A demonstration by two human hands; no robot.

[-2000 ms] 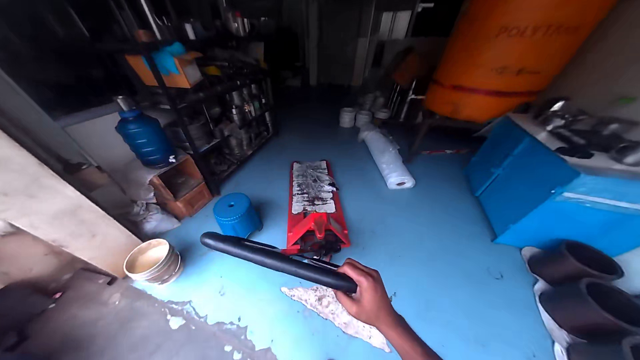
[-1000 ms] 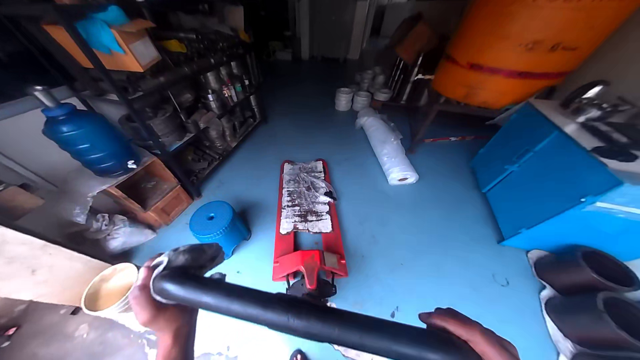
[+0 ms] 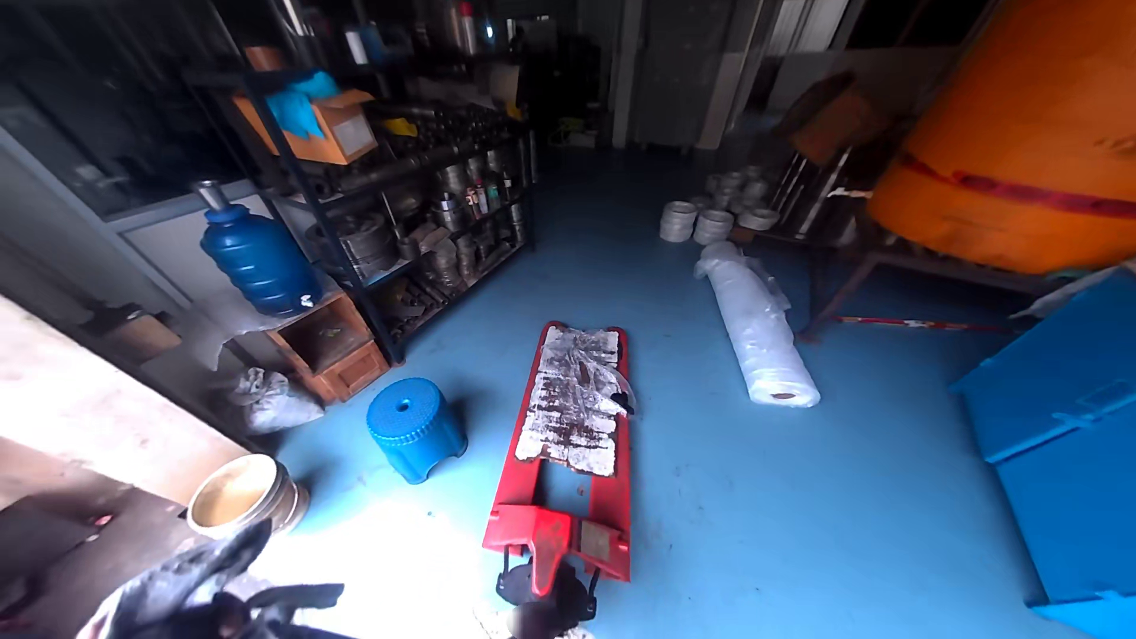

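Note:
A red pallet jack (image 3: 612, 497) stands on the blue floor at lower centre, with a stained, whitish slatted sheet (image 3: 568, 417) and clear plastic film over its forks. At the bottom left edge is a blurred grey and black crumpled thing (image 3: 191, 590), which looks like plastic wrapping, with dark strips sticking out to the right. A pale sliver beside it could be part of my left hand, but its fingers and grip cannot be made out. My right hand is out of the picture. The long black tube held in earlier frames cannot be made out.
Left of the jack are a blue plastic stool (image 3: 413, 426), a whitish bucket (image 3: 235, 497) and a loaded metal rack (image 3: 355, 293). To the right lie a plastic-wrapped roll (image 3: 759, 328), a blue cabinet (image 3: 1065, 444) and an orange tank (image 3: 1021, 151) on a stand.
The black tube, held by both hands one second ago, no longer shows across the lower view. My right hand has left the picture.

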